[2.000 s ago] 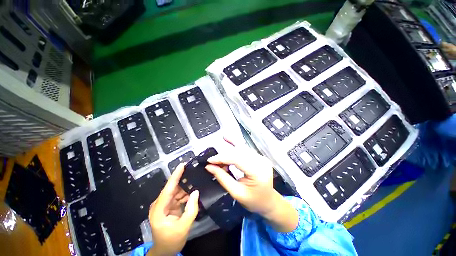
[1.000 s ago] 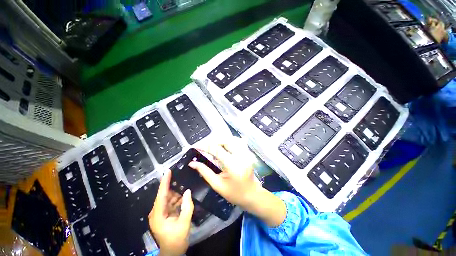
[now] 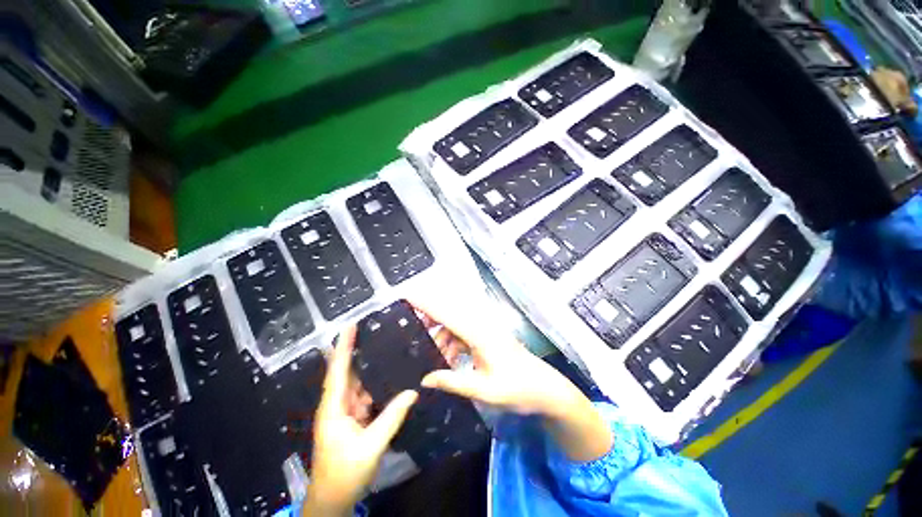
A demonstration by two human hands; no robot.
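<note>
A black phone housing (image 3: 392, 348) is held between my two bare hands, above the lower right part of the near blister tray (image 3: 334, 207). My left hand (image 3: 349, 434) grips its left edge. My right hand (image 3: 505, 374) grips its right edge, with the thumb at the lower corner. Black die-cut sheets (image 3: 243, 419) lie across the lower part of the near tray and hide several pockets. Housings with pale squares and small slanted marks sit in the upper row. Whether a small sticker is at my fingertips, I cannot tell.
The right blister tray (image 3: 596, 217), full of housings, lies at an angle beside the near tray. Black spare sheets (image 3: 69, 419) lie on the orange-brown board at left, below a grey perforated cabinet (image 3: 61, 217). Another person's hand (image 3: 892, 86) and blue sleeve show at far right.
My right hand has moved from the housing's upper face to its right edge. The housing now lies flatter between both hands. The view has shifted slightly.
</note>
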